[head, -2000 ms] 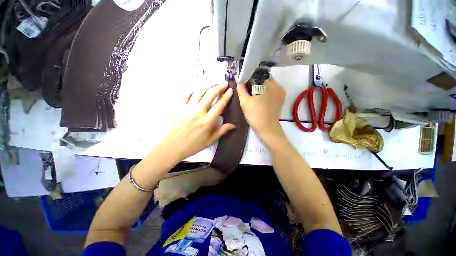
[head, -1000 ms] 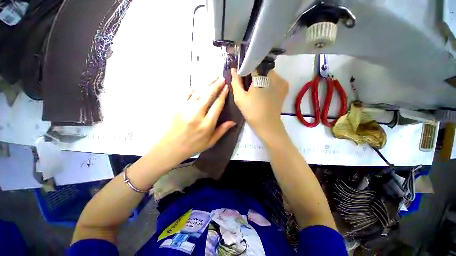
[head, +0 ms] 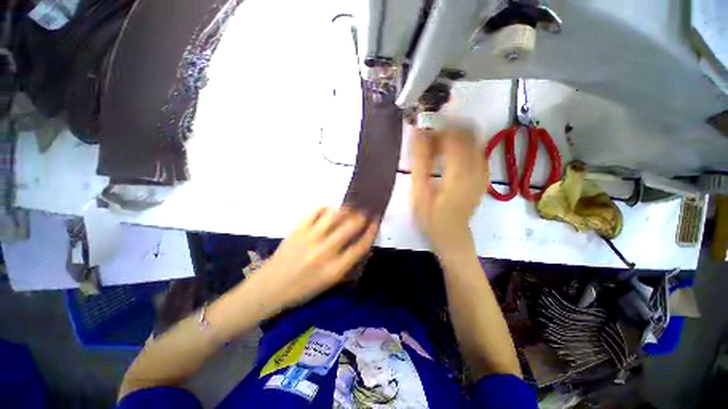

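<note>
A dark brown curved fabric strip (head: 378, 152) runs from under the presser foot (head: 381, 70) of the white sewing machine (head: 607, 80) down to the table's front edge. My left hand (head: 327, 248) lies on the strip's lower end at the table edge, its fingers bent over the fabric; its grip is partly hidden. My right hand (head: 449, 180) is blurred, raised to the right of the strip and off it. I see nothing in it, but the blur hides the exact finger position.
Red-handled scissors (head: 523, 164) and a crumpled banana peel (head: 581, 206) lie right of my right hand. A stack of curved dark pieces (head: 144, 96) lies on the left of the table (head: 263, 144). A fanned heap (head: 583, 327) is at lower right, a blue crate (head: 120, 315) at lower left.
My left hand has moved from beside the needle down the strip to the table edge. My right hand has left the needle area, moving right and down. More of the strip shows.
</note>
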